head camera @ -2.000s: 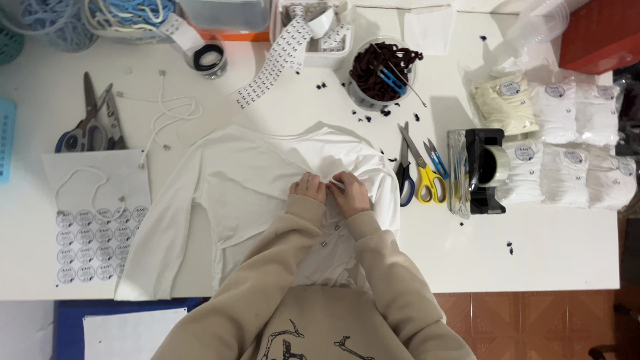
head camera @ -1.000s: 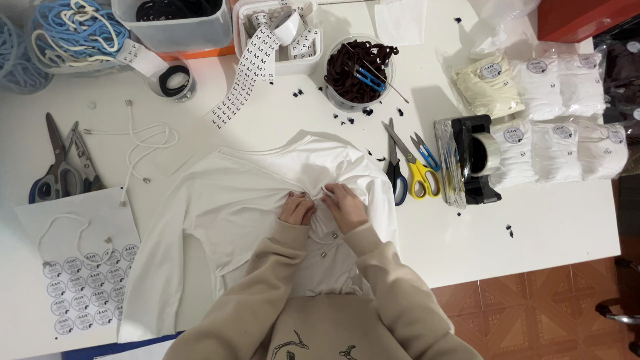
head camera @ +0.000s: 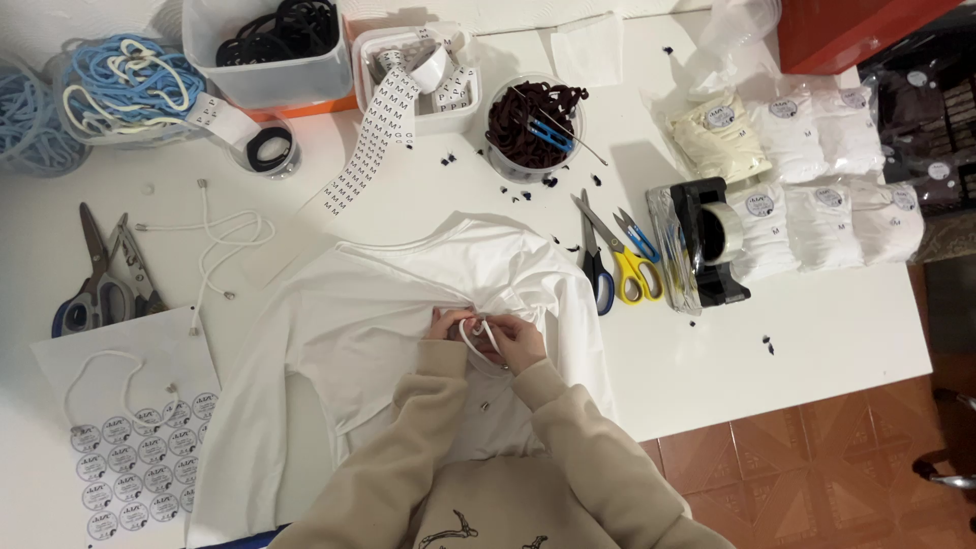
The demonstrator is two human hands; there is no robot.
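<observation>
A white long-sleeved garment (head camera: 381, 290) lies spread on the white table in front of me. At its gathered front, a white cord (head camera: 474, 349) forms a loop between my two hands. My left hand (head camera: 448, 325) pinches the cord at the loop's left side, fingertips close to the fabric. From the right, my right hand (head camera: 518, 340) grips the cord too, thumb and fingers bent together. Just below the hands, a small metal cord end (head camera: 485, 406) rests on the garment. The fingertips partly hide where the cord meets the cloth.
Right of the garment lie yellow-handled scissors (head camera: 637, 274), dark-blue-handled scissors (head camera: 602, 290), blue thread snips (head camera: 639, 238) and a tape dispenser (head camera: 705, 244). Bagged garments (head camera: 770, 221) sit beyond. A tub of dark cords (head camera: 534, 130) stands behind; loose white cords (head camera: 229, 236) and a sticker sheet (head camera: 137, 457) lie left.
A loop of white cord now shows between my hands, where none was plain before. The view has shifted somewhat.
</observation>
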